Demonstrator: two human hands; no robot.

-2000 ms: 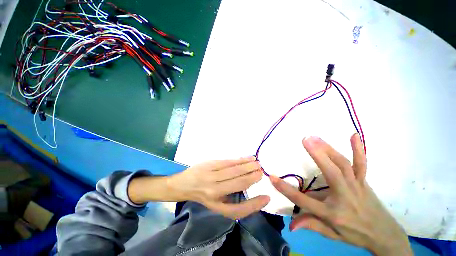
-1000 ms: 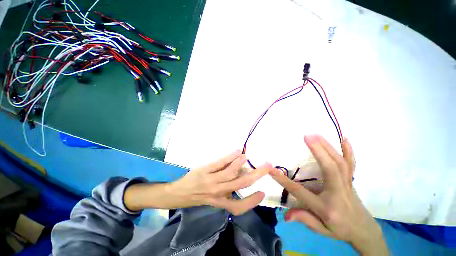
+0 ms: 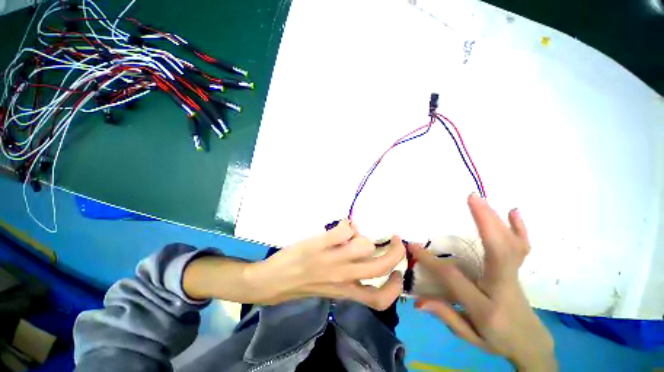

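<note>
A wire harness with red and dark wires [image 3: 376, 168] lies looped on the white bench surface. Its small black connector housing [image 3: 434, 104] is at the top of the loop. My left hand [image 3: 331, 265] pinches the harness's left side, with a small black end [image 3: 333, 225] showing at the fingertips. My right hand [image 3: 484, 287] is over the right side, fingers spread, its index finger near a short black piece [image 3: 408, 280] at the front edge. A pale rounded panel [image 3: 459, 251] is partly hidden under the right hand.
A harness bundle [image 3: 131, 62] of white, red and black wires lies on the green mat [image 3: 164, 182] at left. Its black plug ends point right. The white bench [image 3: 582, 189] extends to the right. Cartons [image 3: 30, 339] stand low at far left.
The view has shifted, so the bench things sit further left. My left hand has closed at the wire, and a small black end now shows there. My right fingers have shifted near the right wires.
</note>
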